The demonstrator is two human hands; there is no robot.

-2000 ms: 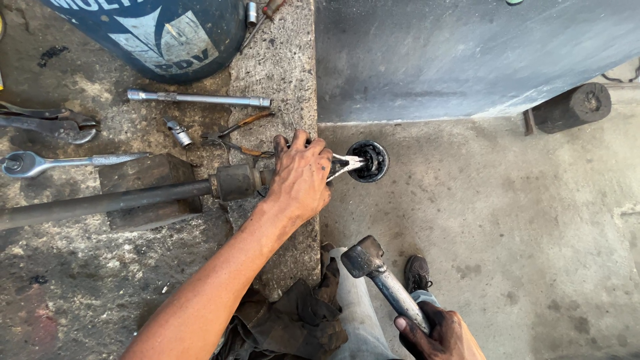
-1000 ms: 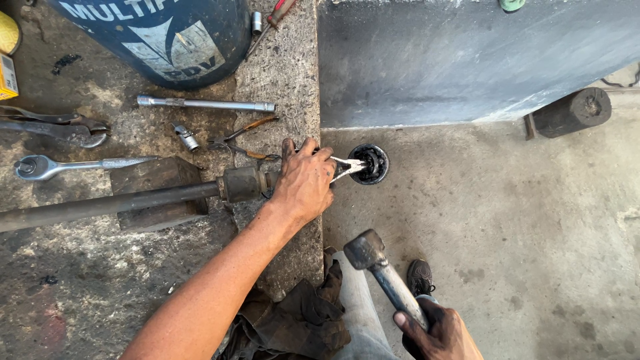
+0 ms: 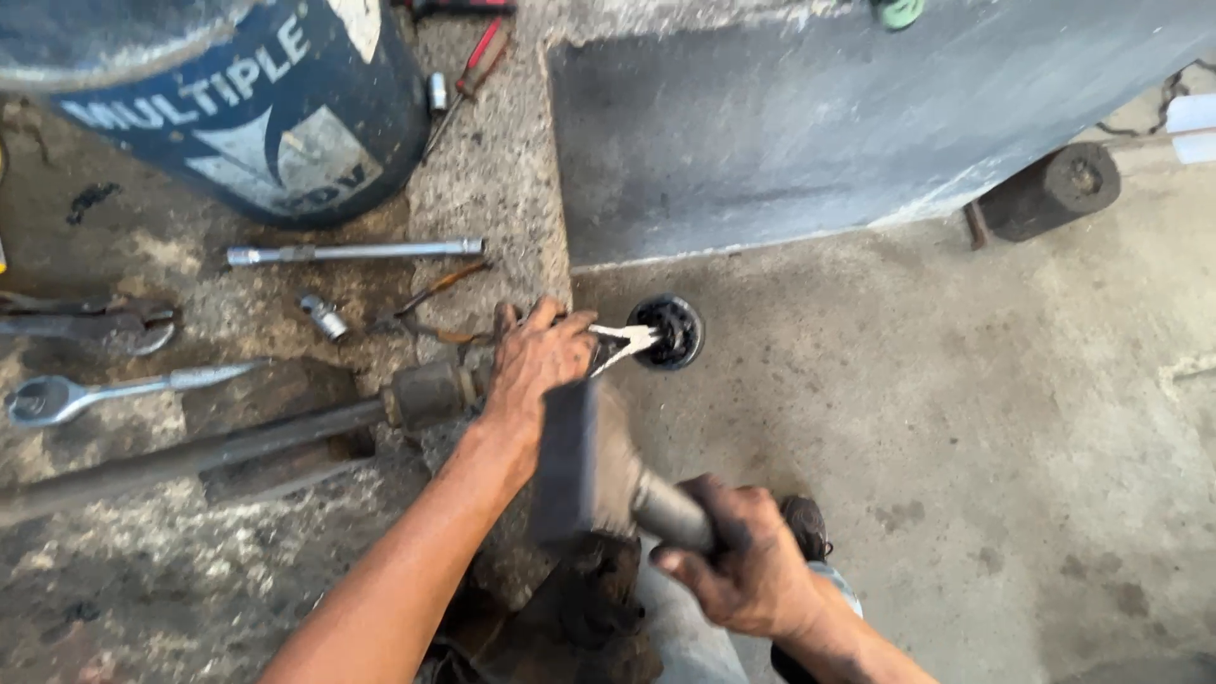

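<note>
My left hand grips the end of a dark metal shaft at the edge of the concrete bench, just right of its joint collar. Past my fingers, a white-smeared fork-like metal part points at a round black cup or joint housing with dark grease inside; whether they touch is unclear. My right hand is closed around the handle of a hammer, whose blurred head is raised in front of my left wrist. The shaft rests across a dark block.
On the bench lie a socket extension bar, a small socket, pliers, a ratchet, locking pliers and a screwdriver. A blue bucket stands behind. A dark cylinder lies by the grey wall.
My right hand has raised the hammer and brought it left, so that its head now overlaps my left wrist in view. My left hand keeps its hold on the shaft's end.
</note>
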